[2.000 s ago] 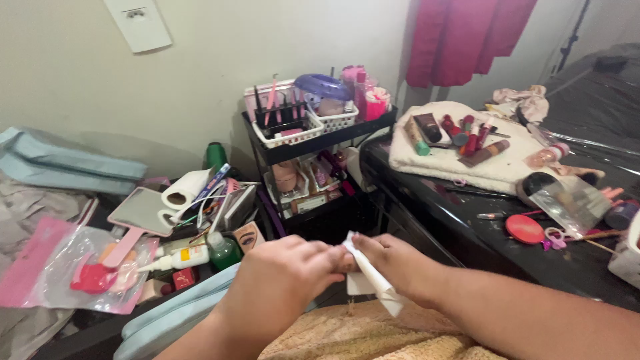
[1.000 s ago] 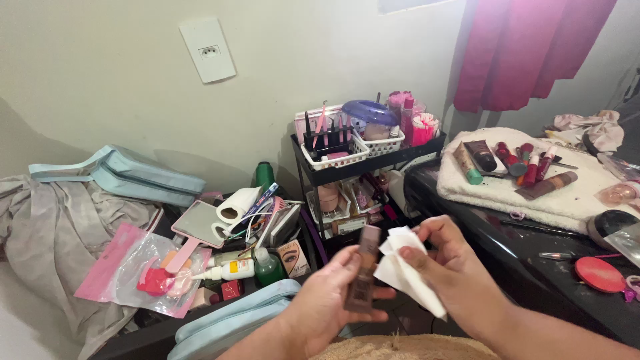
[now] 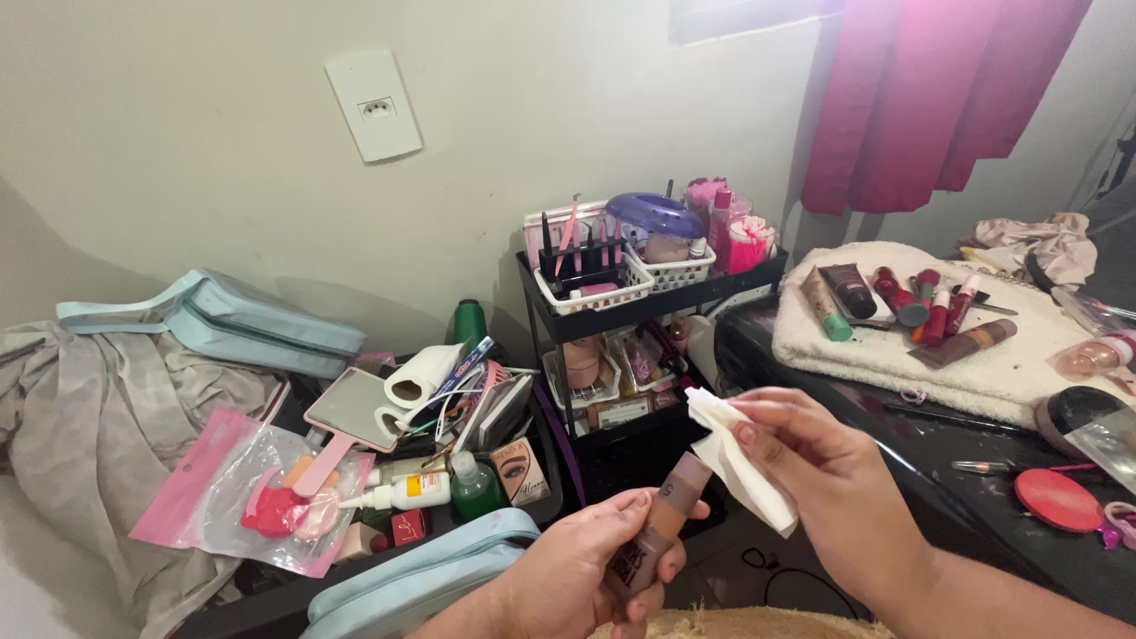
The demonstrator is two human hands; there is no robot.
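A brown cosmetic tube [image 3: 658, 532] with lettering on it is gripped in my left hand [image 3: 590, 559], its cap end tilted up and to the right. My right hand [image 3: 821, 479] pinches a folded white tissue [image 3: 745, 461] between thumb and fingers, just right of the tube's cap; the tissue and tube look slightly apart. To the right, a cream towel [image 3: 825, 355] bears a tube with a green cap [image 3: 827, 306], a dark tube [image 3: 849, 290], several red lip products [image 3: 961, 306] and another brown tube [image 3: 966, 344].
Ahead stands a black tiered cart [image 3: 555, 328] with white baskets [image 3: 599, 297]. At left are a light blue case [image 3: 257, 324], a pink hand mirror [image 3: 351, 417], a paper roll [image 3: 424, 374], a green bottle [image 3: 475, 486] and a clear-and-pink bag [image 3: 222, 484]. A red round compact [image 3: 1058, 500] lies at right.
Two seconds ago my hands were together around the tissue. They are now farther apart, with the brown tube in plain sight in my left hand. The view has shifted.
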